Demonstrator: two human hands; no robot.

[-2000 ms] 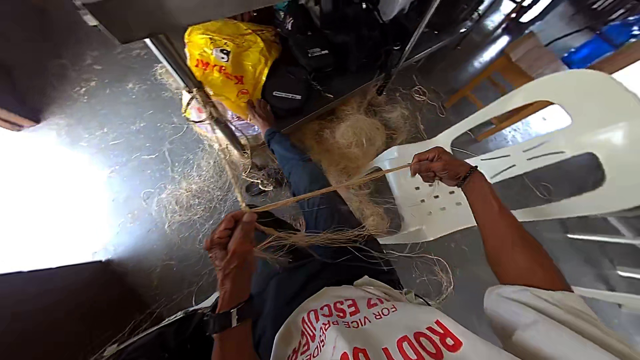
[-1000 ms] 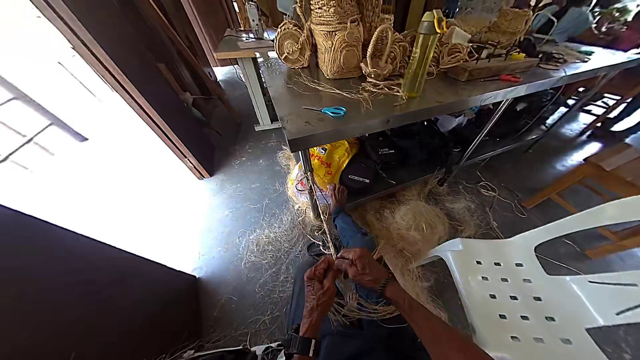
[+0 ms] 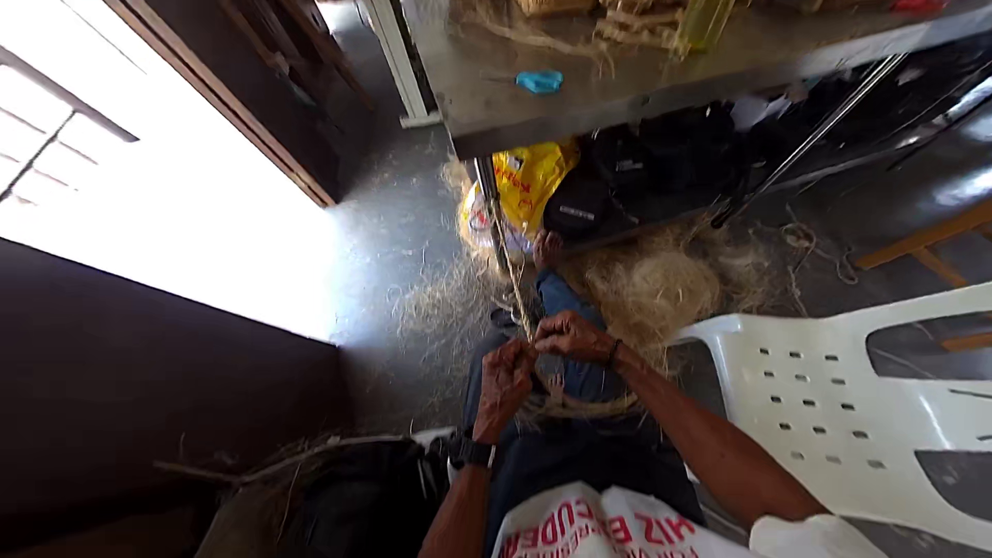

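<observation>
My left hand (image 3: pixel 505 381), with a black watch on its wrist, is closed on the near end of a braided natural-fibre cord (image 3: pixel 518 293). My right hand (image 3: pixel 572 338) touches it from the right and pinches the same cord. From the fingers the cord runs away from me towards the metal table leg (image 3: pixel 488 194); its far fastening is not clear. Loose fibre strands (image 3: pixel 601 407) hang in a curve below my hands, over my lap. The fingertips partly hide the place where the strands join the cord.
A table (image 3: pixel 496 108) ahead carries blue-handled scissors (image 3: pixel 540 81), fibre pieces and a yellow-green bottle (image 3: pixel 704 23). Under it are a yellow plastic bag (image 3: pixel 531 182) and black bags. A fibre heap (image 3: pixel 666 291) lies by my bare foot (image 3: pixel 547 248). A white plastic chair (image 3: pixel 821 387) stands at right.
Two seconds ago my hands were wide apart with a strand stretched between them; now they are together at the cord. The view has swung considerably since then.
</observation>
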